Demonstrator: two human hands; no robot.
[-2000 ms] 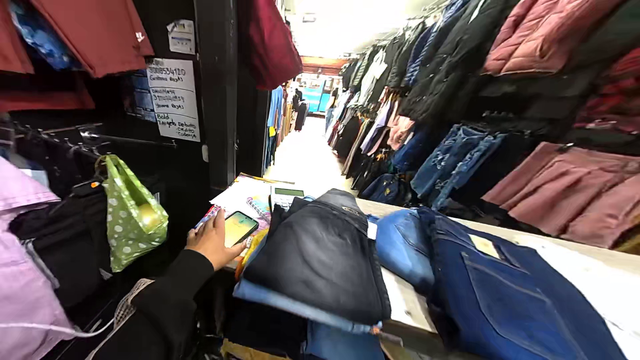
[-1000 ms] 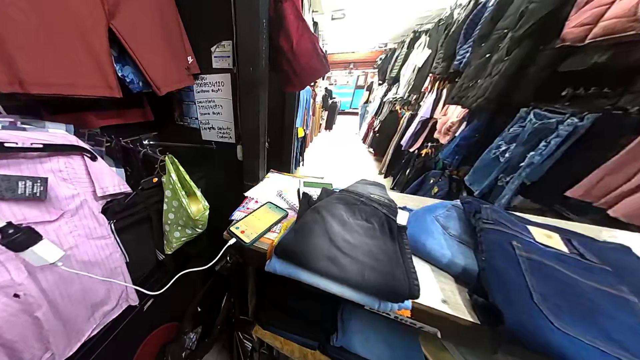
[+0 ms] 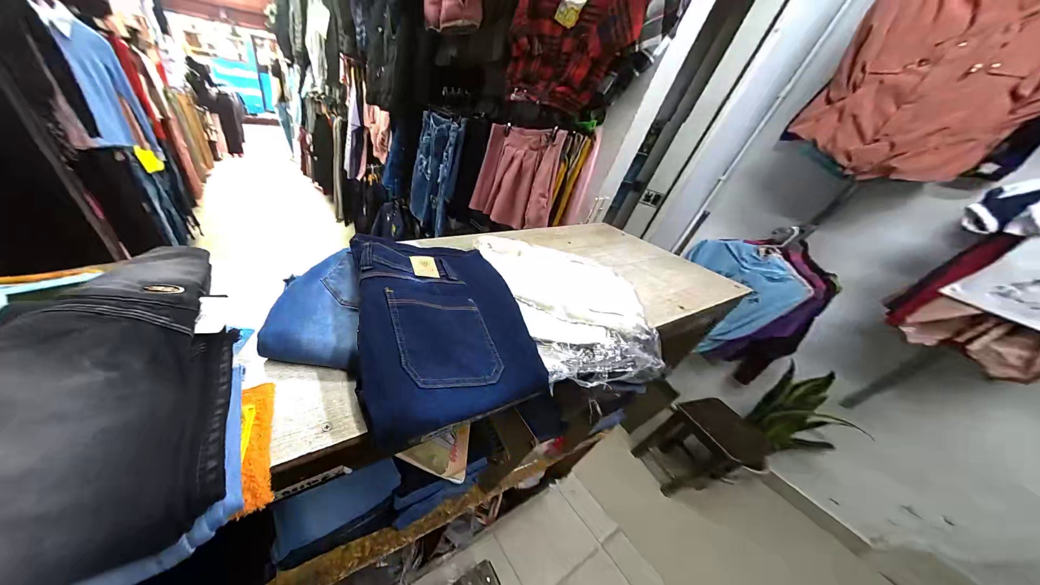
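Observation:
Neither of my hands shows in the head view now. Folded dark blue jeans (image 3: 447,349) lie on the wooden counter (image 3: 569,240), with a pale patch at the waistband. Lighter blue jeans (image 3: 313,313) touch their left side, and white garments in clear plastic (image 3: 585,309) lie against their right. At the left edge, folded black jeans (image 3: 106,390) rest on light blue denim. An orange cloth (image 3: 257,443) pokes out beside that stack.
Folded denim (image 3: 341,504) fills a shelf under the counter. A dark stool (image 3: 715,435) and a green-leaved plant (image 3: 792,410) stand at the right wall. Clothes hang along the aisle and on the wall, including a salmon shirt (image 3: 926,89).
The view has swung far to the right. Two seconds ago my left hand was at the phone beside the black jeans; one second ago the phone lay there with no hand on it.

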